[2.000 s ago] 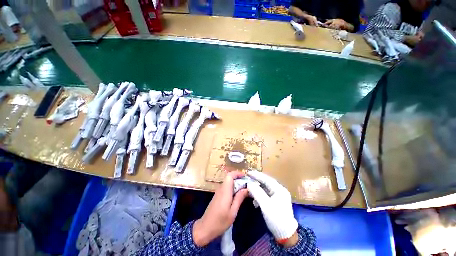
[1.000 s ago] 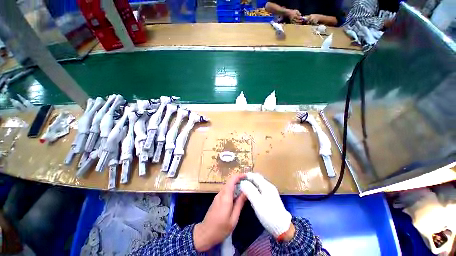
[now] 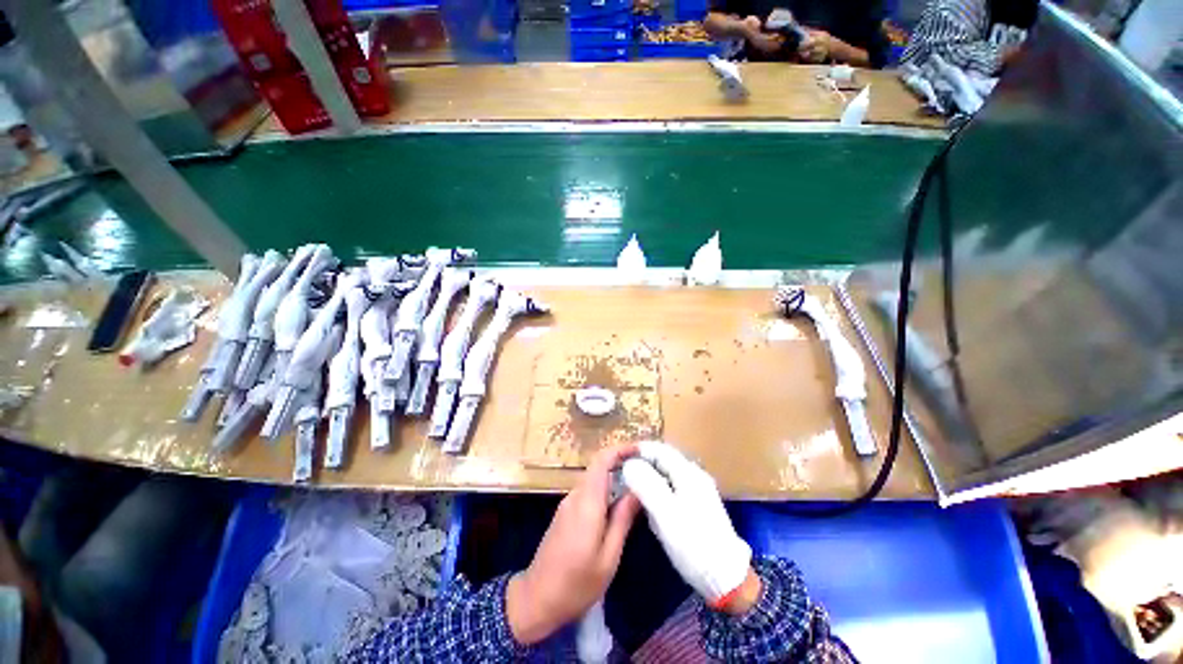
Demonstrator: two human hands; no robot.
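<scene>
My bare left hand (image 3: pixel 571 545) and my right hand (image 3: pixel 688 519) in a white knit glove meet at the bench's front edge. Together they hold the grey-white end of a long piece (image 3: pixel 621 483); my fingers cover most of it. Its pale lower part (image 3: pixel 593 636) hangs below, beside my left wrist. Whether a small fitting is at my fingertips cannot be told. Just beyond my hands, a small white oval ring (image 3: pixel 596 402) lies on a thin brown square pad (image 3: pixel 551 435) covered with brown specks.
Many limb-shaped pieces (image 3: pixel 344 370) lie piled left; one (image 3: pixel 837 363) lies right. Two nozzle bottles (image 3: pixel 705 260) stand by the green belt (image 3: pixel 428 195). A black cable (image 3: pixel 904 324) and shiny guard (image 3: pixel 1064 298) are at right. Blue bins (image 3: pixel 895 584) sit below. People work across the belt.
My hands stay together at the bench edge with the piece, with small finger shifts. The camera view has tilted and shifted slightly. Across the belt, the other person's hands have moved.
</scene>
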